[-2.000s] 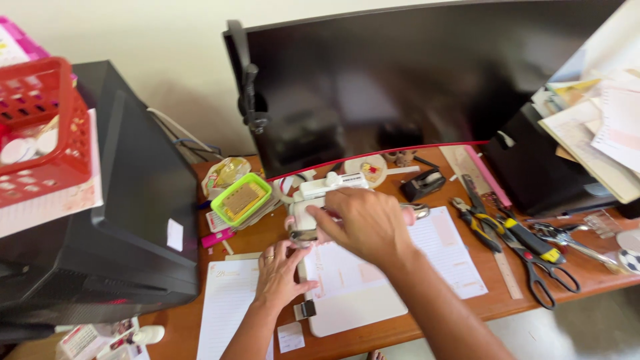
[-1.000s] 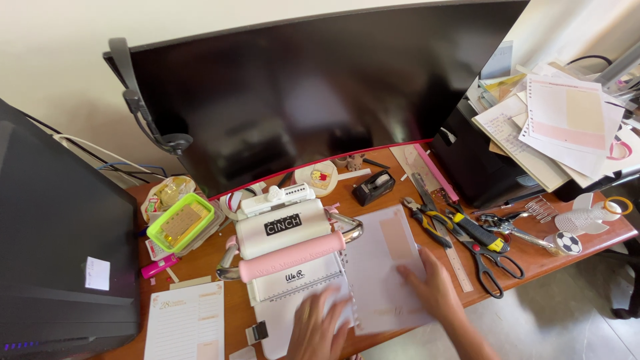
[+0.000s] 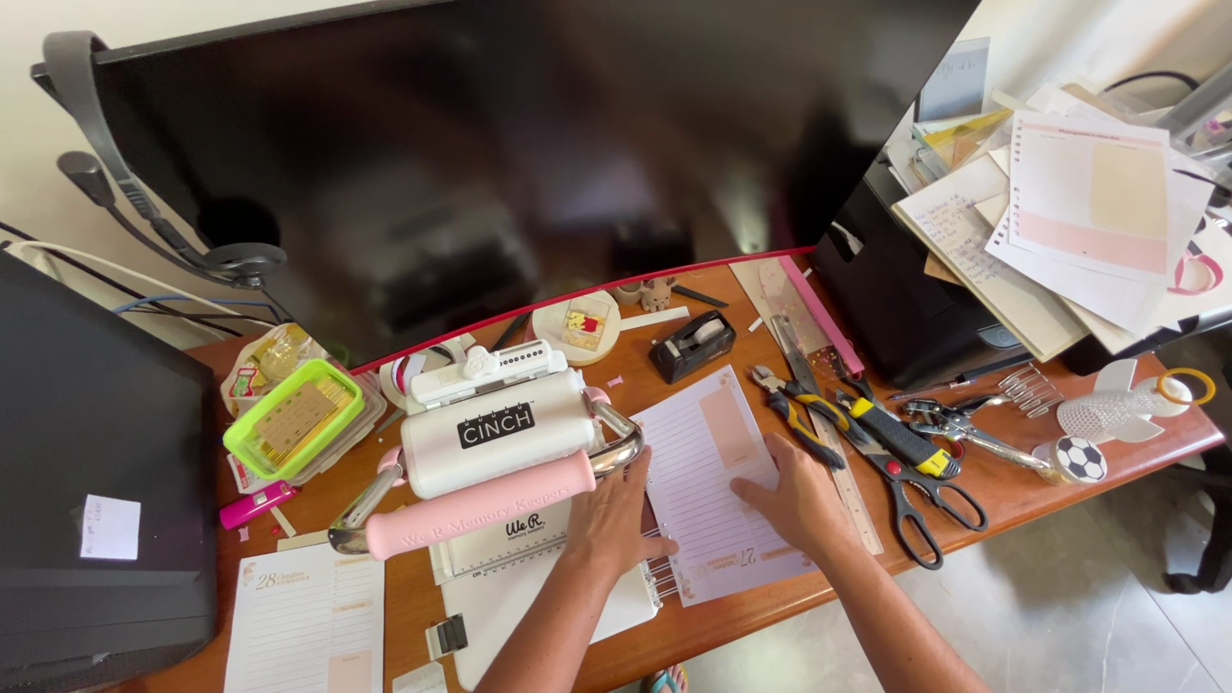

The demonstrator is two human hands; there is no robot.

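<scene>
A white Cinch binding machine (image 3: 500, 428) with a pink handle (image 3: 481, 505) stands on the wooden desk. My left hand (image 3: 616, 520) reaches under the handle's right end, its fingers at the left edge of a lined planner page (image 3: 717, 481); its fingertips are partly hidden. My right hand (image 3: 794, 496) rests on the right side of that page, thumb on the paper. White wire loops (image 3: 661, 568) show between the machine's base and the page's lower left edge. Another lined page (image 3: 306, 616) lies left of the machine.
Pliers (image 3: 799, 414), a yellow-black cutter (image 3: 900, 433), scissors (image 3: 924, 500) and a metal hole punch (image 3: 982, 438) lie at right. A tape dispenser (image 3: 693, 345) and large monitor (image 3: 500, 164) are behind. A green tray (image 3: 294, 419) sits at left, stacked papers (image 3: 1088, 212) at upper right.
My hands have left the machine's top and handle, where they were two seconds ago, and are now at the page on the right. The pink handle now lies forward over the base.
</scene>
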